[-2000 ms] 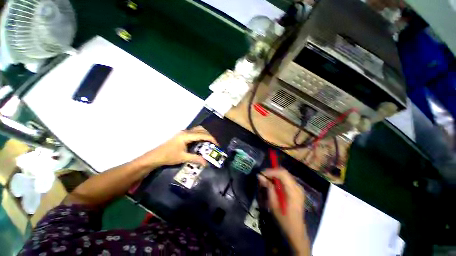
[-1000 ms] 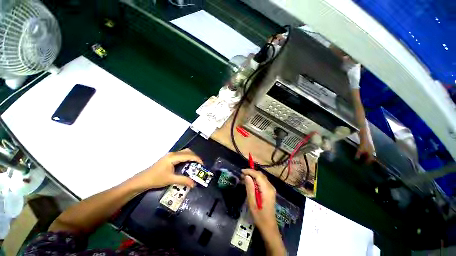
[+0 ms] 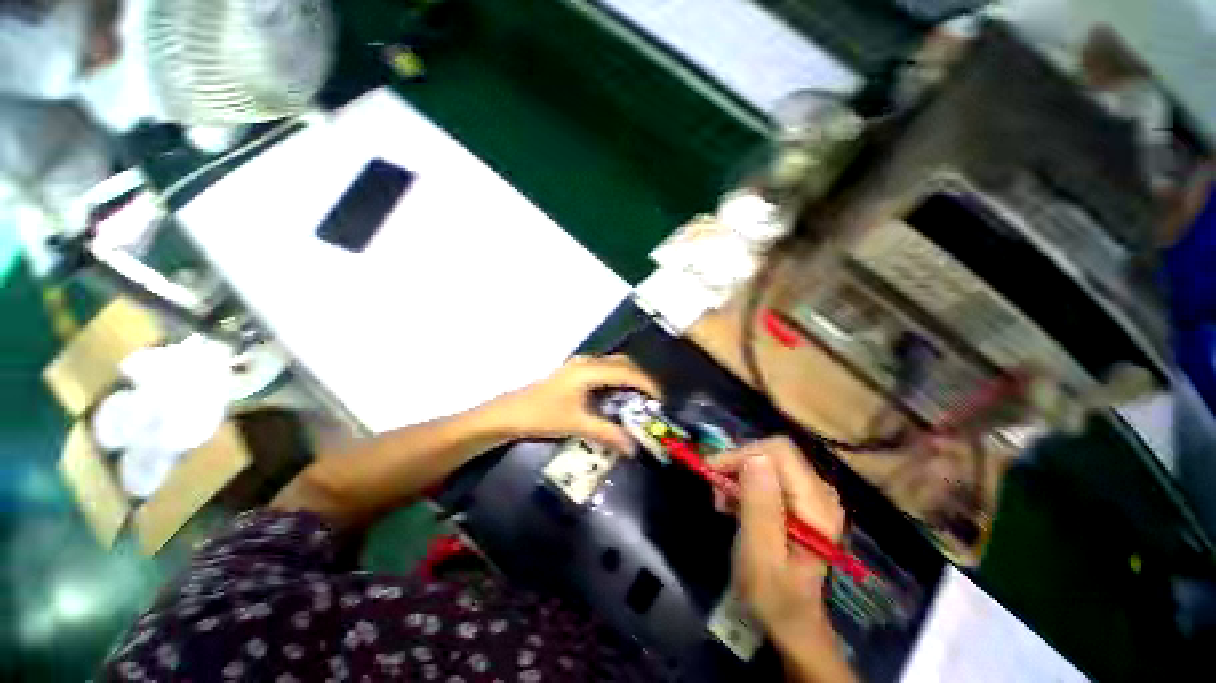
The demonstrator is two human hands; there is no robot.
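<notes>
My left hand [image 3: 607,396] holds a small white and black circuit module [image 3: 646,422] with a yellow block, above the black fixture panel [image 3: 534,507]. My right hand [image 3: 784,514] holds a slim red pen or probe [image 3: 814,539]. Its front end is at the module, beside the yellow block; blur hides whether it touches. A cream socket strip [image 3: 576,470] lies just below my left hand, and another [image 3: 735,627] is partly covered by my right hand and wrist.
Bench instruments [image 3: 920,300] with cables stand at the right. White blocks [image 3: 714,263] are behind the panel. A black phone [image 3: 367,206] lies on a white sheet [image 3: 440,280] at left, near a fan [image 3: 238,56]. A carton [image 3: 200,487] holds white items at lower left.
The red pen was upright and apart from the module; it is now tilted, with its front end at the module. My right hand has moved closer to my left hand. The camera view has shifted.
</notes>
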